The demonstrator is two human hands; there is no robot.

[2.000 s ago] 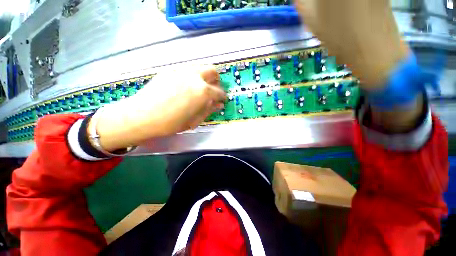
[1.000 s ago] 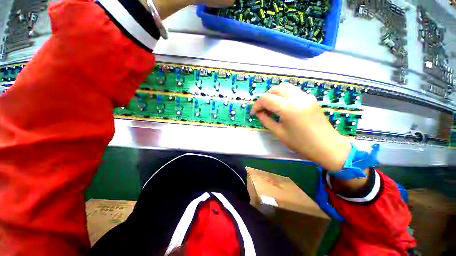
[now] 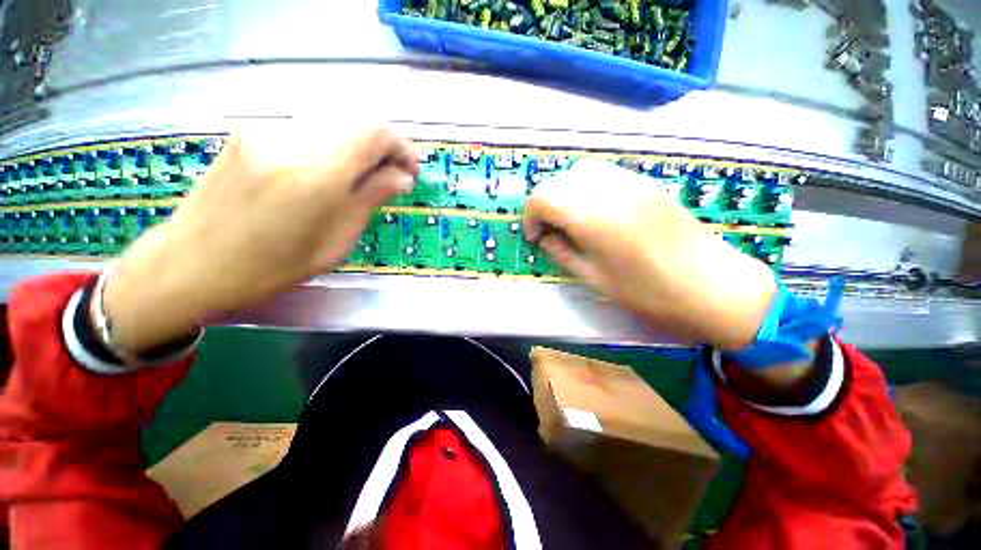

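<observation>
A long green PCB panel [image 3: 446, 243] with two rows of small circuits and yellowish edges lies across the conveyor. My left hand [image 3: 285, 204] is over the panel left of centre, with its thumb and fingertips close together above the upper row. My right hand [image 3: 635, 242] is over the panel right of centre, with its fingers curled down at the lower row. Whether either hand holds a part is hidden by the fingers. A blue bin [image 3: 549, 54] of dark and yellow-green capacitors stands beyond the panel, cut by the top edge.
Silver conveyor rails [image 3: 452, 305] run along both sides of the panel. Small metal-cased components [image 3: 857, 59] lie on the bench at the upper right, and more at the upper left. Cardboard cartons [image 3: 629, 424] and a blue object [image 3: 710, 403] are below the line.
My left hand has come back from the bin to the panel. My right hand stays at the panel, near the same spot. The view has shifted a little.
</observation>
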